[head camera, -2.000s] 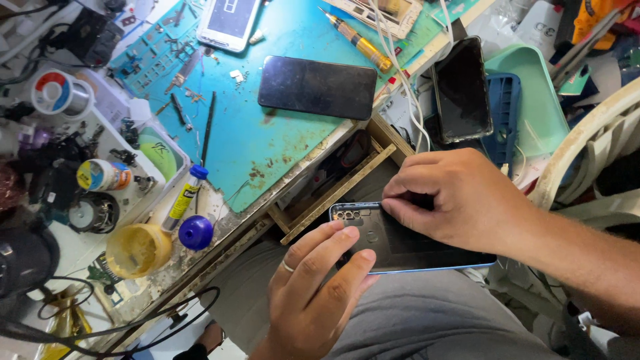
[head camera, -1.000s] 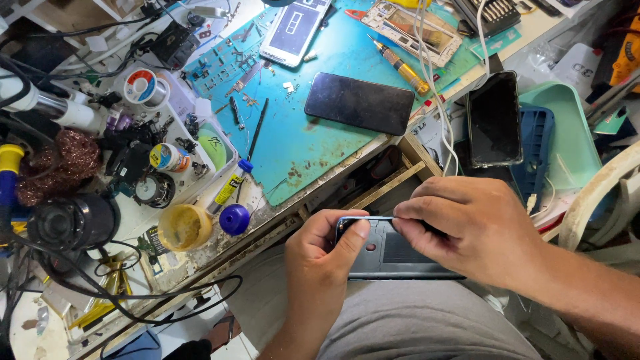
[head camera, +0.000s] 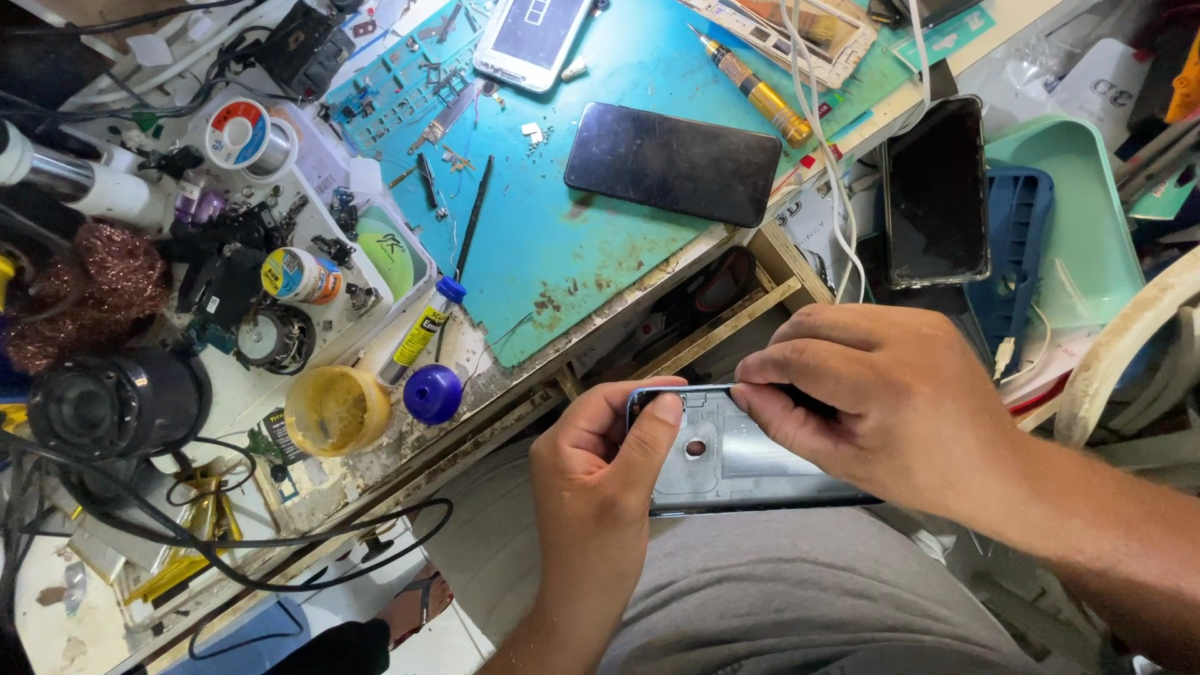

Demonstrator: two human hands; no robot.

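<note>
A phone's back housing (head camera: 764, 459) with a bluish rim lies above my lap, its grey inner side up and a round hole near its left end. My left hand (head camera: 614, 459) grips its left end, thumb on the inner face and fingers behind. My right hand (head camera: 844, 403) is at the upper long edge, thumb and forefinger pinched together there; whether a small part is between them cannot be seen. On the blue-green work mat (head camera: 534, 253), beyond my hands, lies a dark phone (head camera: 673, 164). Near it lies a yellow precision screwdriver (head camera: 755, 89).
An open wooden drawer (head camera: 722, 328) is beyond my hands. At left stand a yellow tub (head camera: 337, 410), a blue round lid (head camera: 433, 394), a glue bottle (head camera: 422, 328) and a solder spool (head camera: 248, 138). White cables (head camera: 825, 122) cross the mat's right side; a green tray (head camera: 1078, 216) sits at right.
Two seconds ago my left fingers lay spread over the housing's left end; now that hand holds it between thumb and fingers. The housing's inner side now looks lighter. My right hand stays at the upper edge.
</note>
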